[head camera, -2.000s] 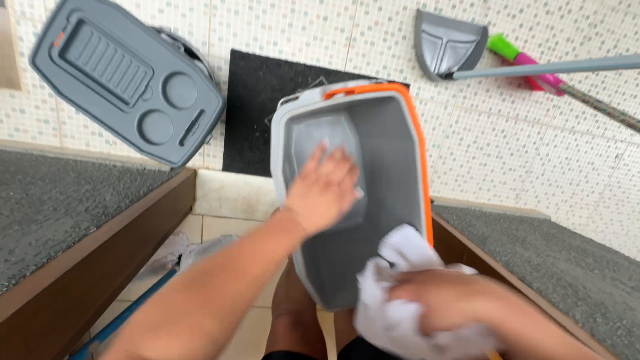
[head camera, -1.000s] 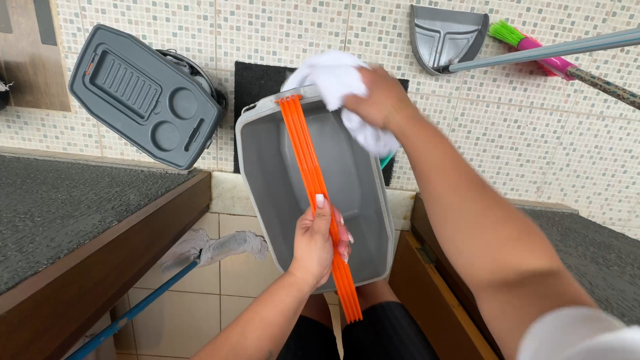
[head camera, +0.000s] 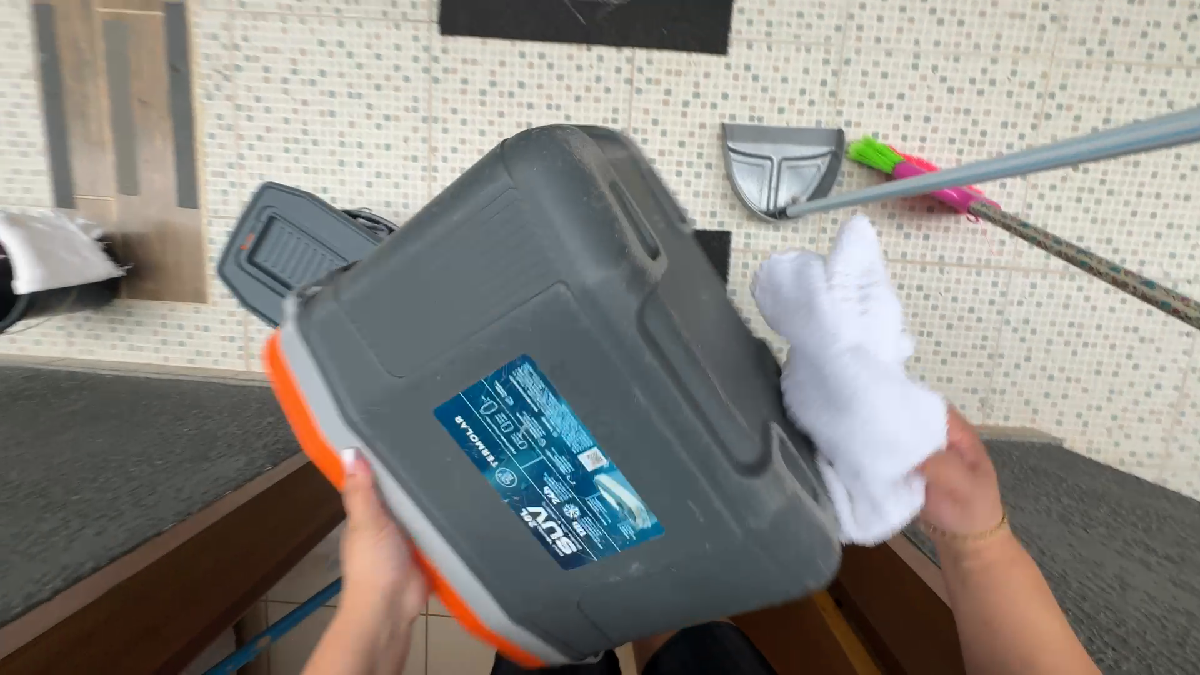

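Observation:
A grey Termolar cooler box (head camera: 450, 272) with an orange handle (head camera: 309, 412) is tilted on its side, its outer wall and base toward me and its inside hidden. My left hand (head camera: 380, 553) grips the rim and orange handle at the lower left. In my right hand (head camera: 961, 478) is a white cloth (head camera: 848, 375), bunched against the base of the cooler at the right. A blue label with writing (head camera: 548, 459) is on the cooler's wall. The grey cooler lid (head camera: 300, 244) lies on the floor behind it, partly covered.
A grey dustpan (head camera: 786, 164) and a broom with green bristles (head camera: 877, 153) are on the tiled floor at upper right. Dark grey countertops (head camera: 122, 469) flank me. A black bin (head camera: 66, 300) with a white liner stands at far left, and black mats (head camera: 586, 23) lie behind.
The cooler has been turned from its open top facing me to its side and base. My right hand and the cloth have moved from its rim to its base. The view has shifted.

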